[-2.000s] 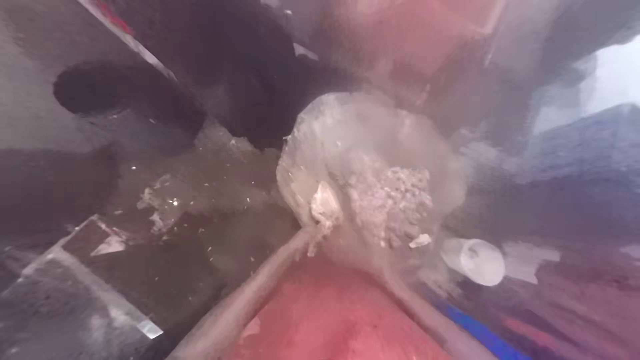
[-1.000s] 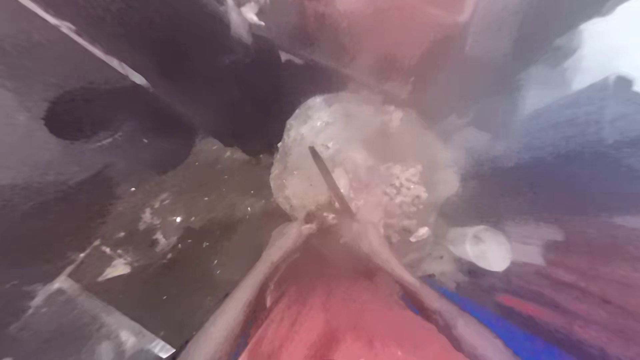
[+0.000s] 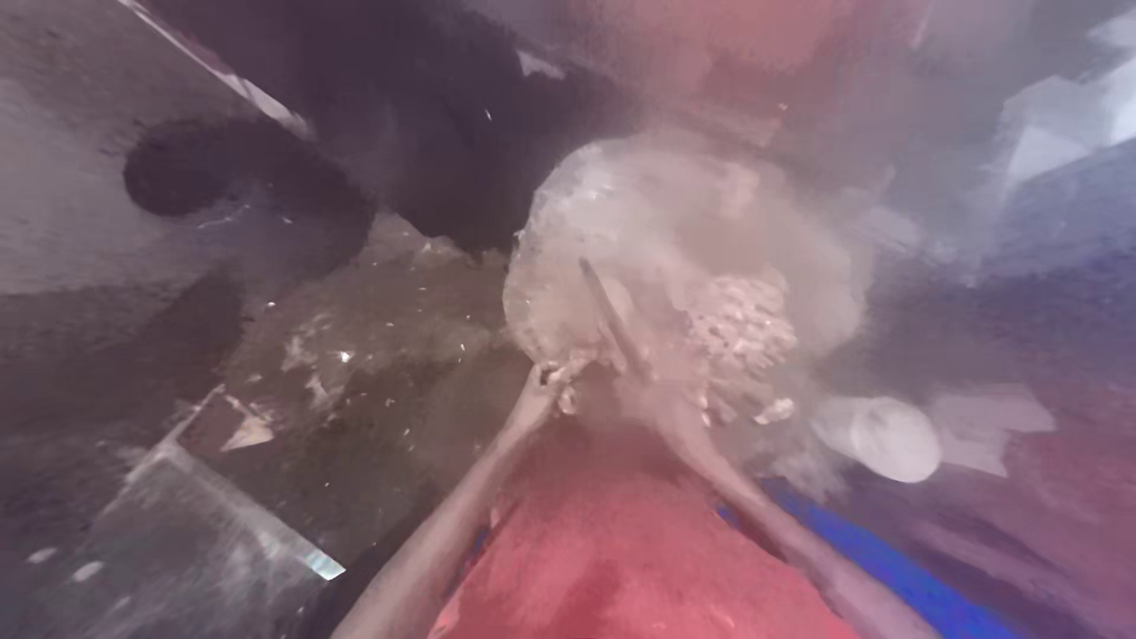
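The view is hazy and blurred. A wide, pale round board or tray (image 3: 577, 213) lies before me. On its right part sits a heap of pale pink chopped pieces (image 3: 745, 324), with a lighter piece (image 3: 775, 410) at the heap's near edge. My right hand (image 3: 652, 390) is closed on a knife (image 3: 608, 306), whose dark narrow blade points away from me and slightly left over the board. My left hand (image 3: 550, 382) is at the near left edge of the board, touching small pale bits; its fingers are too blurred to tell whether they grip one.
A white cup-like container (image 3: 896, 439) lies right of the board, beside pale flat scraps (image 3: 994, 426). Wet-looking ground (image 3: 417, 355) with scattered bits spreads to the left. A clear-edged panel (image 3: 257, 524) is at lower left, and a dark round shape (image 3: 195, 169) at upper left.
The knife, not discernible two seconds ago, shows over the board one second ago and now. My left hand has moved a little left, away from my right hand, since one second ago.
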